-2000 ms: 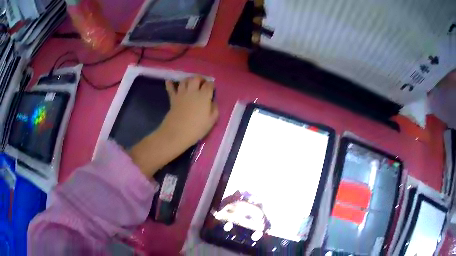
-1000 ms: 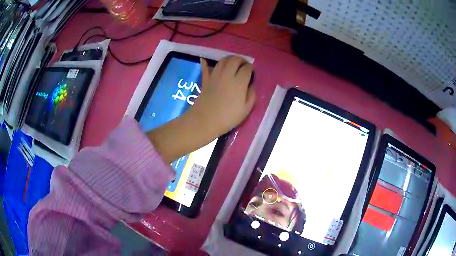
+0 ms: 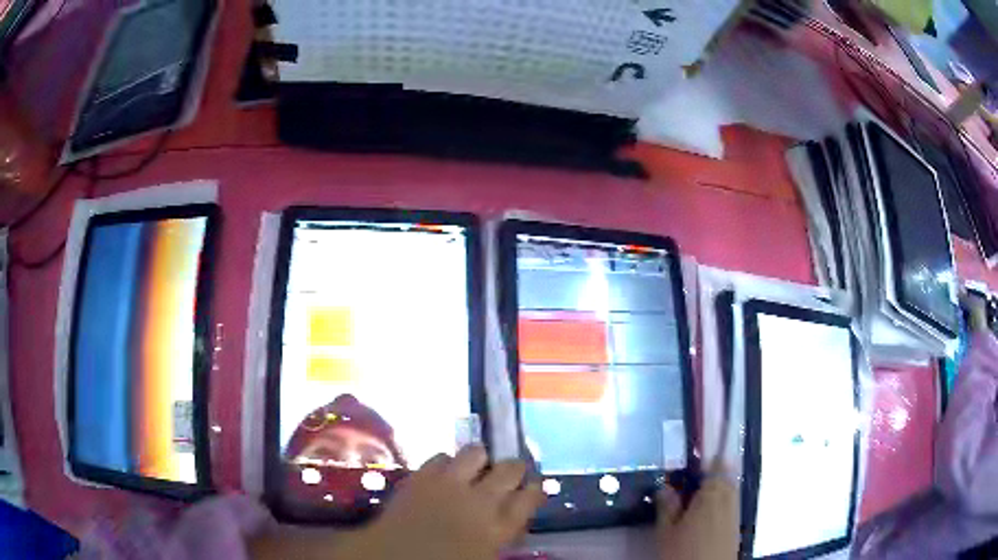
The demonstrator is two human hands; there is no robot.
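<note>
Two camera-view tablets lie side by side in whitish sleeves on the pink mat. The left one [image 3: 378, 284] shows a white picture with yellow blocks and part of a person. The right one [image 3: 640, 284] shows a grey picture with red-orange blocks. My left hand [image 3: 471, 503] is at the gap between their lower ends, its fingers by the right one's lower left edge. My right hand [image 3: 700, 514] is at that tablet's lower right corner. Both hands are blurred and cut off below, so whether they grip is unclear. A tablet with a blue-orange screen [image 3: 137, 339] lies further left.
A white-screened tablet [image 3: 804, 427] lies at the right. The test chart [image 3: 471, 49] stands behind, above a long black base [image 3: 449, 126]. Sleeved tablets [image 3: 914, 230] are stacked at the back right. A dark tablet [image 3: 142, 71] and cables are back left. Another person's sleeve [image 3: 969, 416] shows far right.
The view has swung right. My left hand has left the blue-orange tablet, whose screen no longer shows the clock, and moved to the camera-view tablets. My right hand has come into view.
</note>
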